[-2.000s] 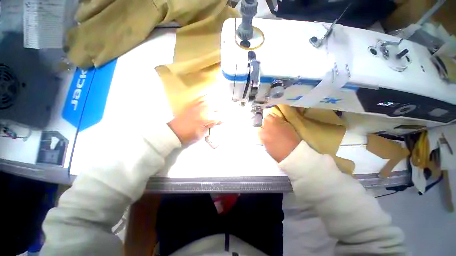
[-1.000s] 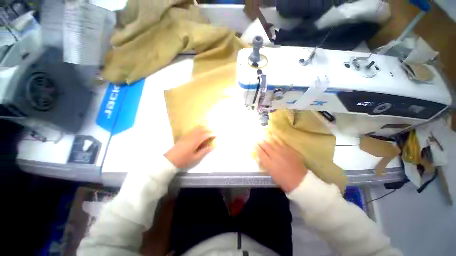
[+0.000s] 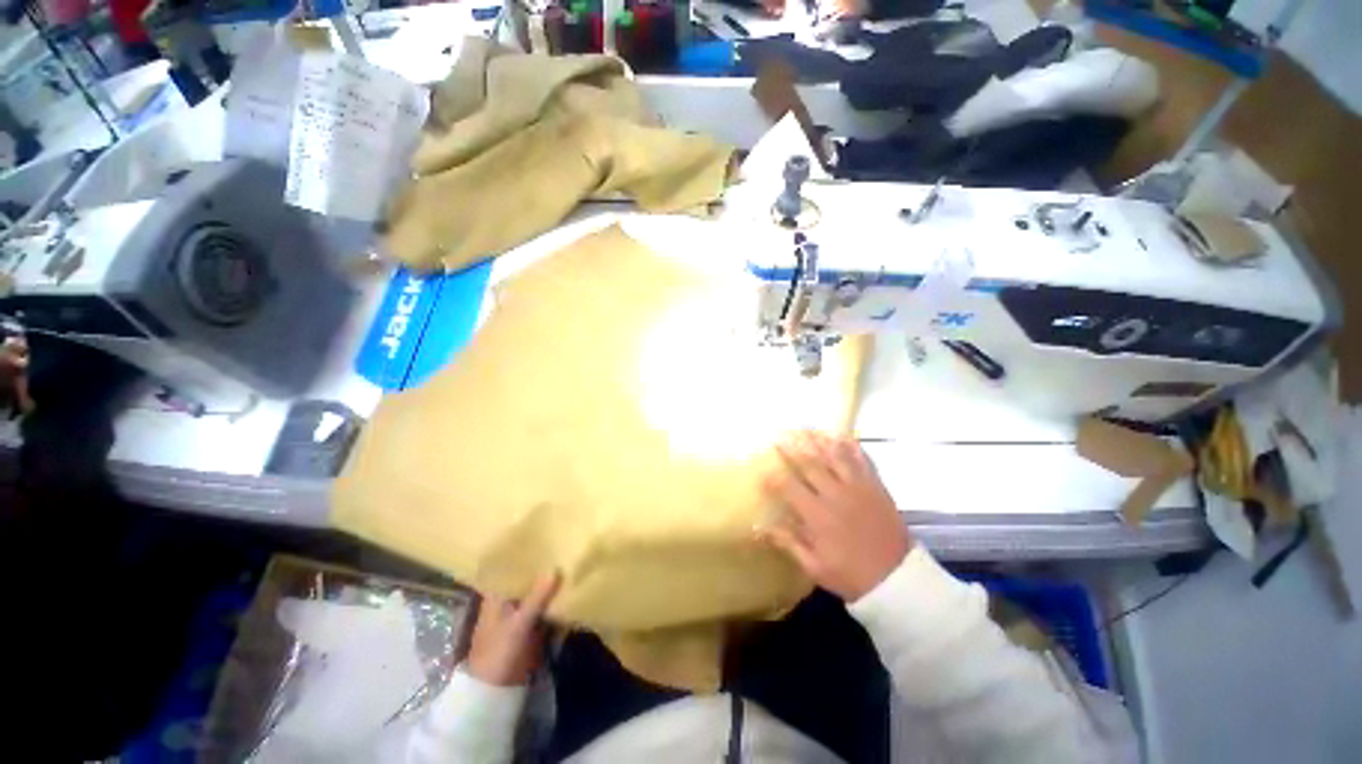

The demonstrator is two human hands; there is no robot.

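A mustard-tan fabric panel (image 3: 508,433) lies spread over the white table, left of and in front of the needle, and hangs over the front edge towards the lap. My left hand (image 3: 512,624) grips its lower edge below the table edge, with the fingers partly hidden by cloth. My right hand (image 3: 837,512) lies with fingers spread on the panel's right part, near the table's front edge. The machine head (image 3: 1031,291) stands behind. Its presser foot (image 3: 811,355) is at the panel's upper right, beside strong glare that hides cloth detail.
A rumpled tan heap (image 3: 523,149) lies at upper left beside white written paper (image 3: 353,132). Black thread snips (image 3: 975,358) lie right of the needle. A scrap box (image 3: 247,657) and a blue bin (image 3: 1098,609) stand below. A person's hand (image 3: 12,373) shows at far left.
The panel has moved left and towards the lap and lies more spread out. My left hand has dropped below the table edge with its lower edge. The snips are now uncovered. The view has shifted.
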